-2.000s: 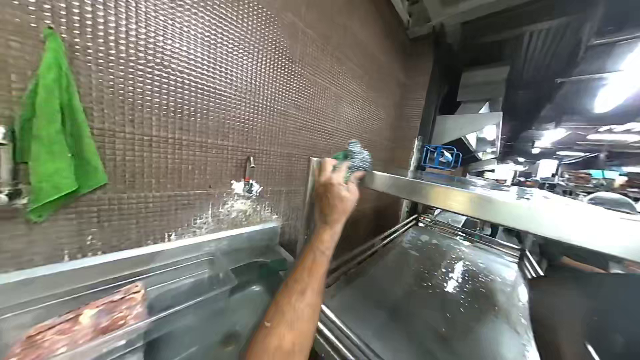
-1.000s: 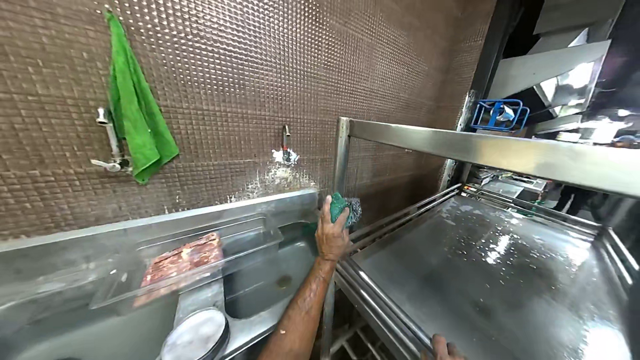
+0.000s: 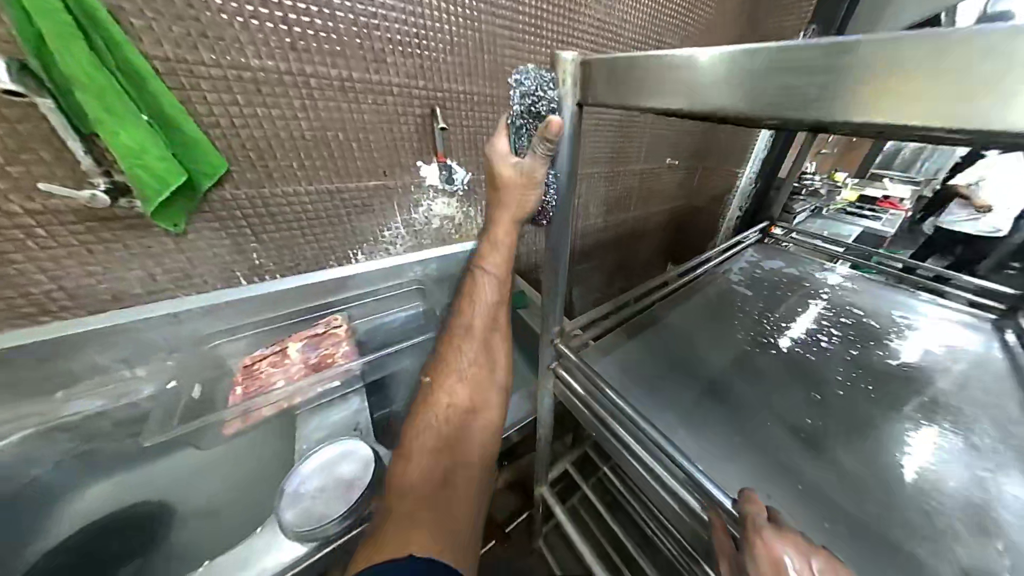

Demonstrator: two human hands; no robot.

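Observation:
My left hand (image 3: 518,172) is raised around the upright steel post (image 3: 562,200) at the rack's near left corner. It holds a metal scouring pad (image 3: 532,104) against the post's side; the pad shows above and below the fingers. At the lower right, my right hand (image 3: 772,532) rests on the side rail (image 3: 648,424) of the steel rack, with part of it out of view. Beside that rail lies the rack's wet steel shelf (image 3: 768,400), with drops and bright reflections on it.
A steel sink (image 3: 232,480) on the left bears a clear tray (image 3: 400,320) with raw meat (image 3: 296,360) and a round container (image 3: 328,486). A green cloth (image 3: 132,120) hangs by a tap (image 3: 84,160). A top bar (image 3: 784,80) crosses above the shelf. A person (image 3: 976,200) stands far right.
My left hand with the pad was lower on the post one second ago and is now higher up. More of my right hand shows at the side rail. The view has shifted.

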